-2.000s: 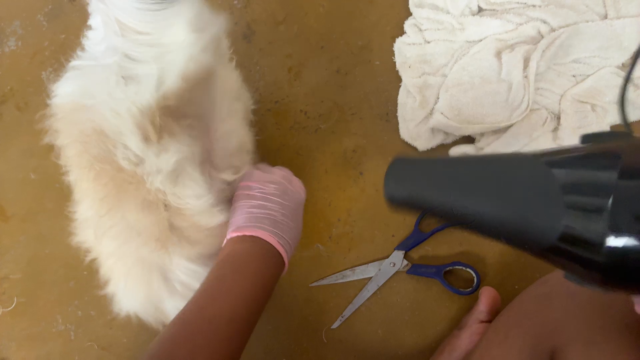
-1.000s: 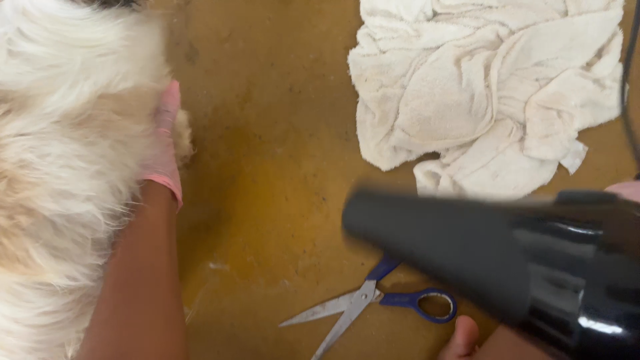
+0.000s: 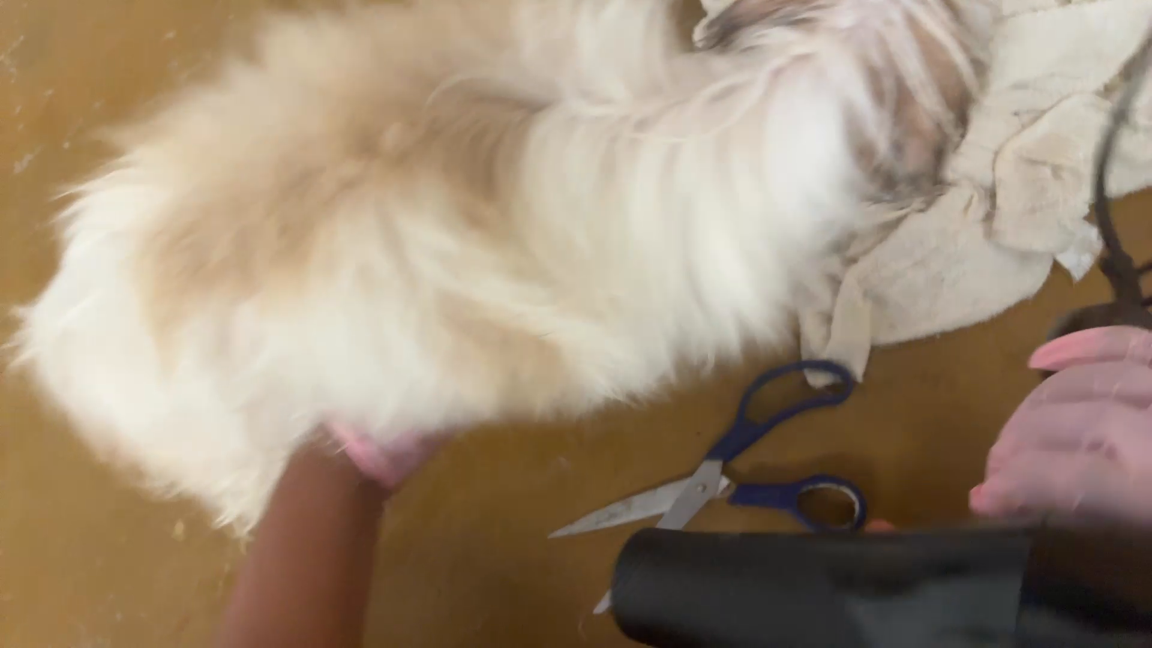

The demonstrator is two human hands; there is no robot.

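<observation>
A long-haired white and tan dog [image 3: 432, 216] stretches from the left across to the upper right, its head near the towel. My left hand [image 3: 387, 454], in a pink glove, is against the dog's underside; the fur hides its fingers, so its grip cannot be made out. At the right edge my right hand [image 3: 1075, 441], also gloved in pink, is closed around a black hair dryer [image 3: 828, 585], whose nozzle points left. Scissors with blue handles [image 3: 702, 490] lie with blades apart on the floor between the dog and the dryer, partly covered by the nozzle.
A crumpled cream towel [image 3: 945, 288] lies at the upper right, partly behind the dog's head. The dryer's dark cord [image 3: 1109, 198] runs up along the right edge. The brown floor [image 3: 486, 558] shows below the dog.
The dog now stretches rightward, its head over by the towel. My left hand has gone from the dog's side to beneath its fur. The dryer appears lower, over the scissor blades.
</observation>
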